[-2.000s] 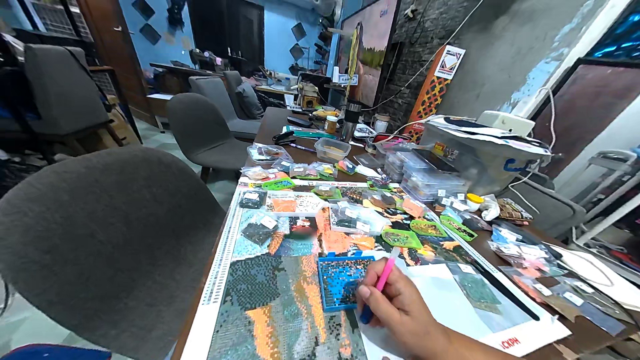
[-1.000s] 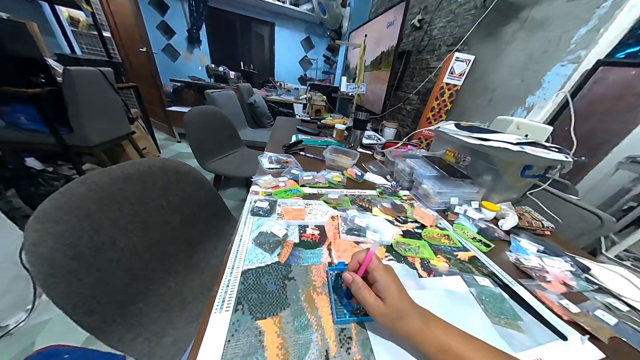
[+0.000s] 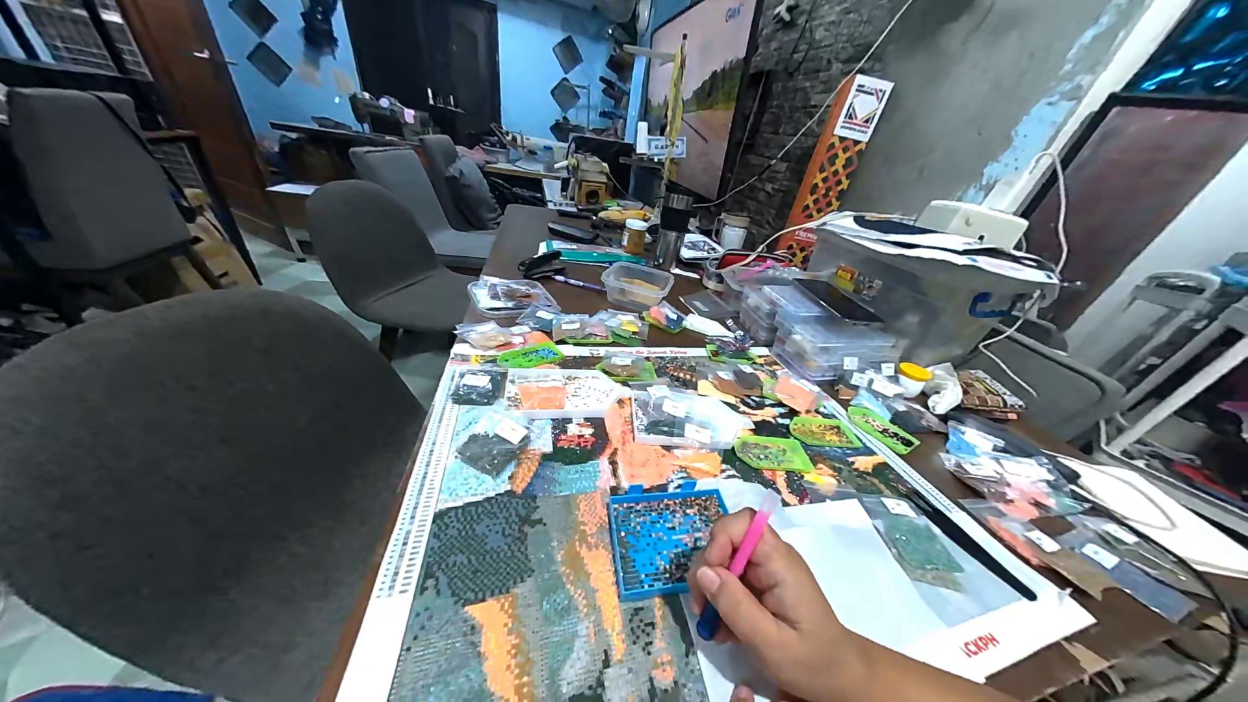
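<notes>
My right hand point(image 3: 770, 595) holds a pink diamond-painting pen point(image 3: 749, 538) with a dark blue end that points down over white paper. It is at the lower right corner of a blue tray point(image 3: 663, 541) strewn with small dark and tan drills. The tray lies on a partly covered diamond-painting canvas point(image 3: 556, 634). Green trays with drills point(image 3: 772, 452), a clear plastic box point(image 3: 685, 417) and bags of drills point(image 3: 492, 444) lie on its upper part. White paper point(image 3: 838, 556) covers the lower right, with a bag of green drills point(image 3: 921, 546) on it. My left hand is not in view.
A grey chair point(image 3: 195, 487) stands against the table's left side. Stacked clear boxes point(image 3: 829, 336) and a large plastic bin point(image 3: 907, 292) stand at the back right. More bags point(image 3: 1014, 468) line the right edge. A clear tub point(image 3: 637, 286) and a tumbler point(image 3: 673, 232) stand farther back.
My right hand, over the blue tray one second ago, is now at its lower right corner, still with the pen. The view has shifted.
</notes>
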